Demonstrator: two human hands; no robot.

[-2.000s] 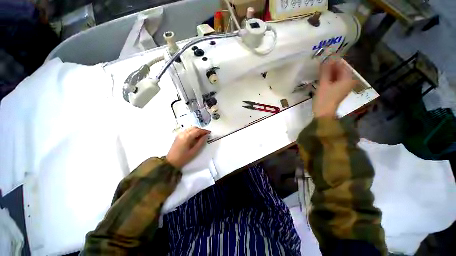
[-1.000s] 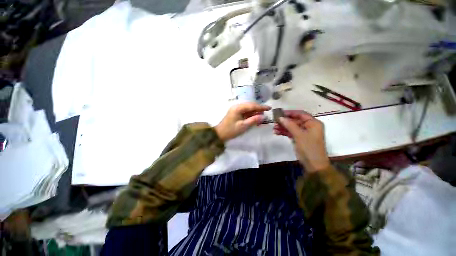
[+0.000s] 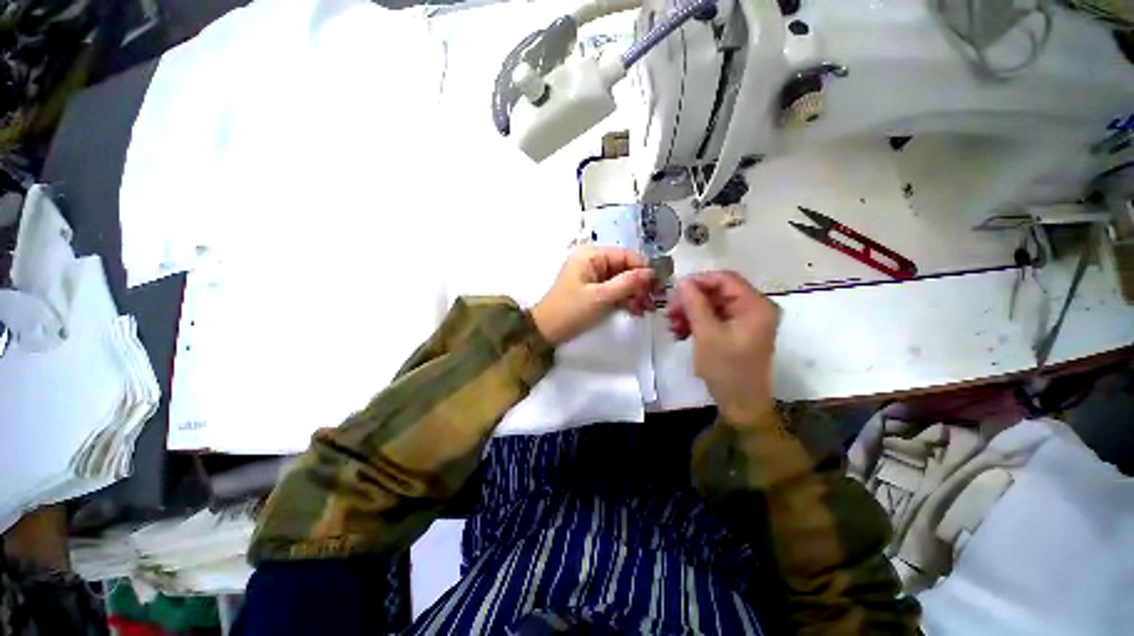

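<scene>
My left hand [image 3: 599,291] is just in front of the machine head and pinches a small dark part [image 3: 663,266] between thumb and fingertips. My right hand [image 3: 725,326] is close to its right, with thumb and fingers pinched together; whether it holds anything is too small to tell. White fabric panels [image 3: 311,224] cover the table on the left, with an edge under my left forearm and hand. The sewing machine [image 3: 958,87] stands behind my hands; its needle area is partly hidden. Thread snips [image 3: 858,242] with red handles lie on the bed at the right.
A sewing lamp [image 3: 566,112] hangs on a ribbed arm left of the machine head. Stacked cut pieces [image 3: 75,385] lie at the far left. A white and beige heap [image 3: 1032,534] sits below table level at the lower right. Metal parts stand at the right bed edge.
My right hand came from the machine's right end to my left hand. The small dark part, in my right fingers one second ago, is now at my left fingertips. The view has shifted left.
</scene>
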